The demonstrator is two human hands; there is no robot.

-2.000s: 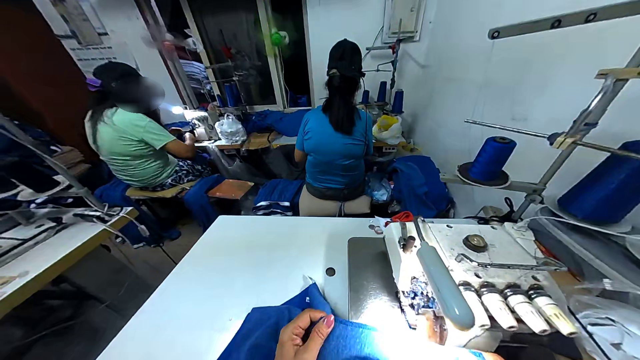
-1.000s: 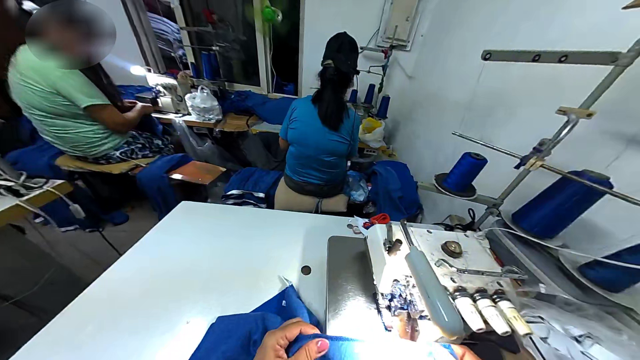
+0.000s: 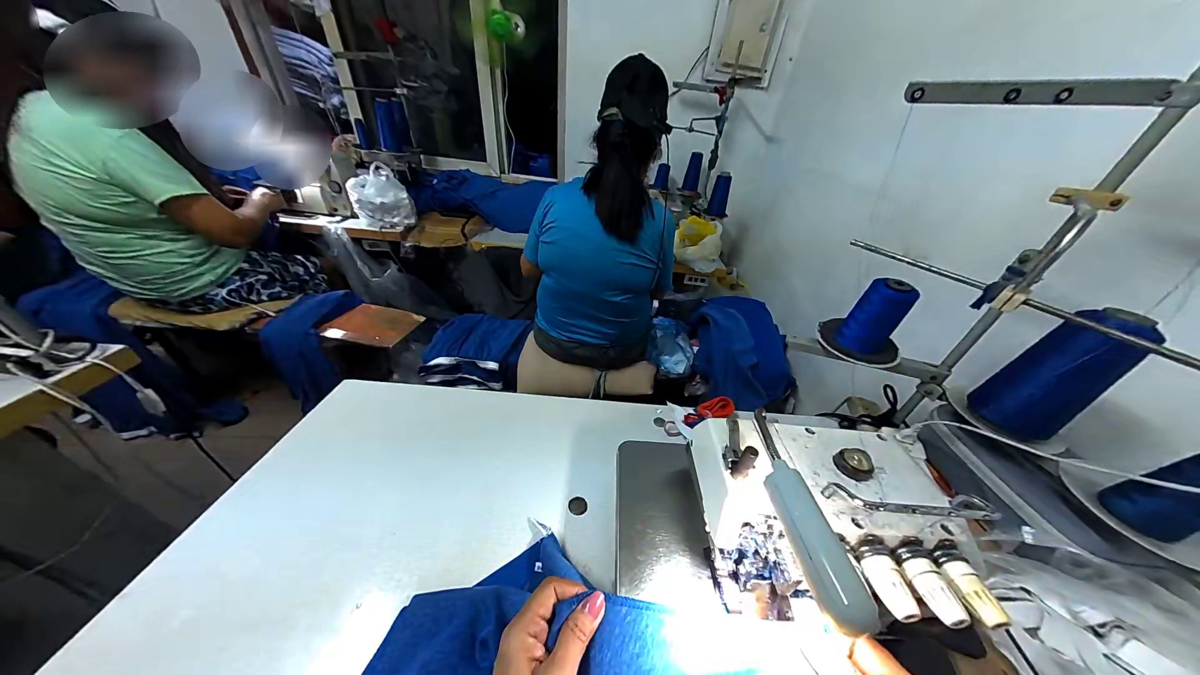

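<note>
My left hand [image 3: 548, 630] pinches the edge of a blue cloth piece [image 3: 450, 630] between thumb and fingers, at the bottom middle. The cloth lies on the white sewing table and runs right, into bright lamp glare at the overlock machine [image 3: 750, 525]. Only a small part of my right hand [image 3: 877, 656] shows at the bottom edge, under the grey lamp [image 3: 825, 553]; its fingers and anything in them are hidden. Tension dials [image 3: 930, 581] stand in a row on the machine, beside the lamp.
Blue thread cones [image 3: 877, 317] stand on a rack at the right. Red scissors handles [image 3: 715, 407] lie behind the machine. A person in a blue shirt [image 3: 600, 272] sits beyond the white table [image 3: 375, 469]; another in green [image 3: 122, 206] sits at the left by a machine.
My left hand stays on the cloth's edge. The view has turned somewhat to the left since the earliest frame.
</note>
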